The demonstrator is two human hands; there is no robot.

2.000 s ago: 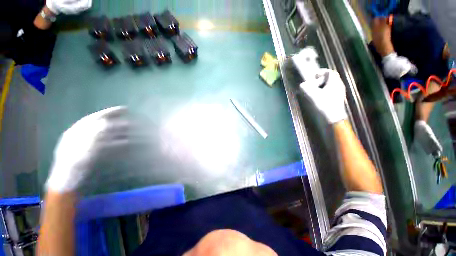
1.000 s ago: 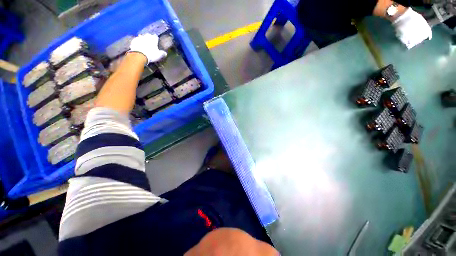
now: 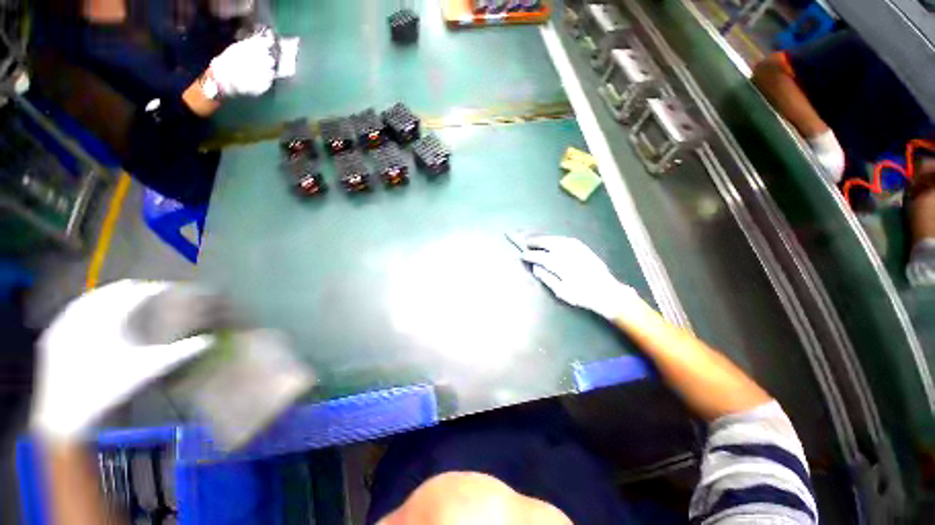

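My left hand (image 3: 97, 354), in a white glove, is blurred at the lower left. It holds a blurred grey metal unit (image 3: 246, 390) above the bench's front left edge; the unit's details cannot be made out. My right hand (image 3: 579, 275), gloved, is at the right of the bench with its fingers closed on a thin flat steel bar (image 3: 514, 241). Only the bar's far tip shows; the rest is hidden by the hand. Black coil blocks (image 3: 393, 164) with copper-orange centres stand in two rows on the green bench beyond my hands.
A green block (image 3: 581, 185) and a yellow block (image 3: 577, 159) lie near the rail (image 3: 656, 272). Metal frames (image 3: 668, 133) stand on the line at right. One coil block (image 3: 404, 26) stands farther off. A person's gloved hand (image 3: 244, 66) is at upper left, another person at right.
The view has swung back from the blue tote to the bench. My left hand has left the tote and now holds a grey unit. My right hand is now in view at the steel bar.
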